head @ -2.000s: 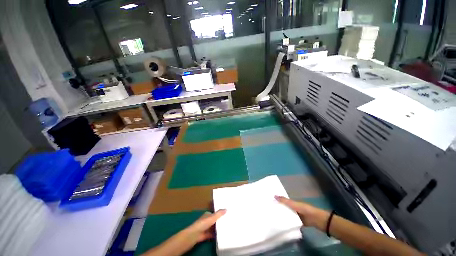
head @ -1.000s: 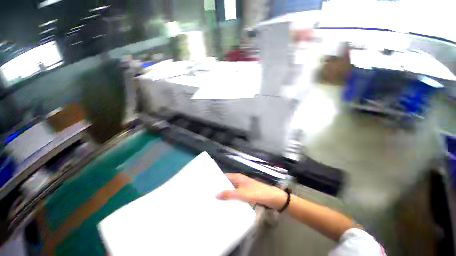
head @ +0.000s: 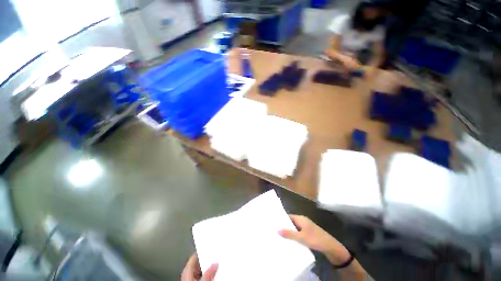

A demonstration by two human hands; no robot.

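Note:
A stack of white cut sheets (head: 247,239) is held low in front of me, its lower edge cut off by the picture's rim. My right hand (head: 310,236) grips its right side, thumb on top, a black band on the wrist. My left hand (head: 199,271) grips its lower left side and is partly cut off by the bottom edge. Two more piles of white sheets (head: 277,144) lie on the near edge of a brown table (head: 324,115).
Blue stacked trays (head: 189,88) stand at the table's left end. Dark blue pieces (head: 404,110) lie on the table. A person (head: 360,38) sits at its far side. White-covered seats or stacks (head: 350,178) stand at the near right. Grey floor (head: 148,192) lies at left.
The view has swung right, away from the green-brown bed and large machine, to the brown table. The sheet stack has moved along in my hands. My left hand shows again.

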